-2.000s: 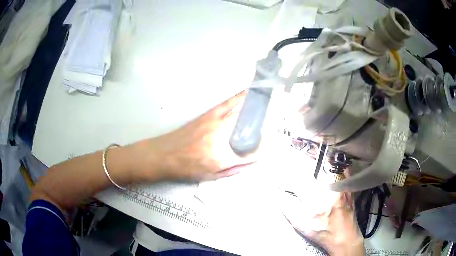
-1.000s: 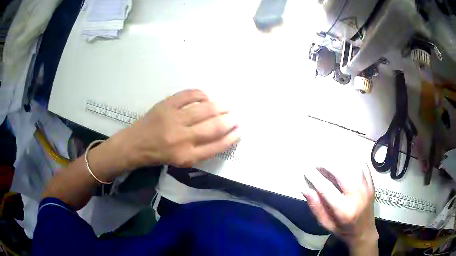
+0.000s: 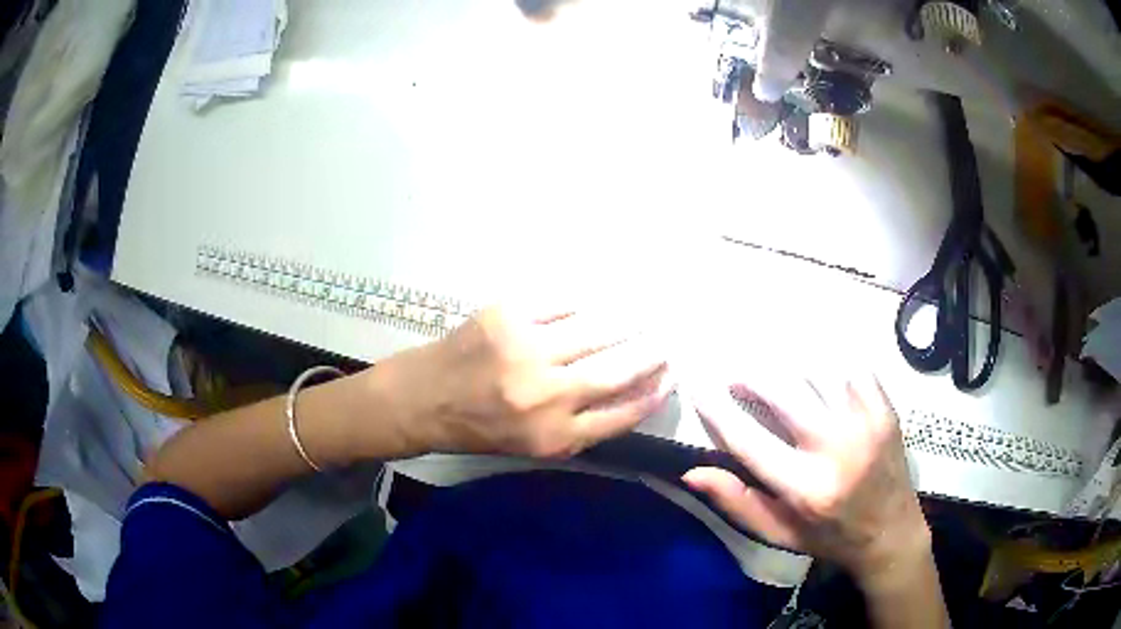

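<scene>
My left hand [image 3: 553, 383] is at the table's front edge, with a bracelet on the wrist and its fingers pointing right. My right hand [image 3: 805, 461] is just right of it, fingers spread and pointing up and left. The fingertips of both hands are close together. Pale cloth seems to lie under the fingers, but the glare washes it out, so I cannot tell whether either hand grips it. The sewing machine's presser foot area [image 3: 787, 117] is at the upper middle right, above the hands.
Black-handled scissors [image 3: 959, 277] lie on the white table [image 3: 307, 184] to the right. A stack of white cut pieces [image 3: 234, 52] is at the upper left. A measuring tape [image 3: 326, 291] runs along the front edge. A tan-orange template [image 3: 1042, 172] is at the far right. Cloth is heaped at left.
Both hands have left the machine head area for the front edge. In the last second the left hand has moved right, beside the right hand. The view has shifted, and the machine head sits higher in it.
</scene>
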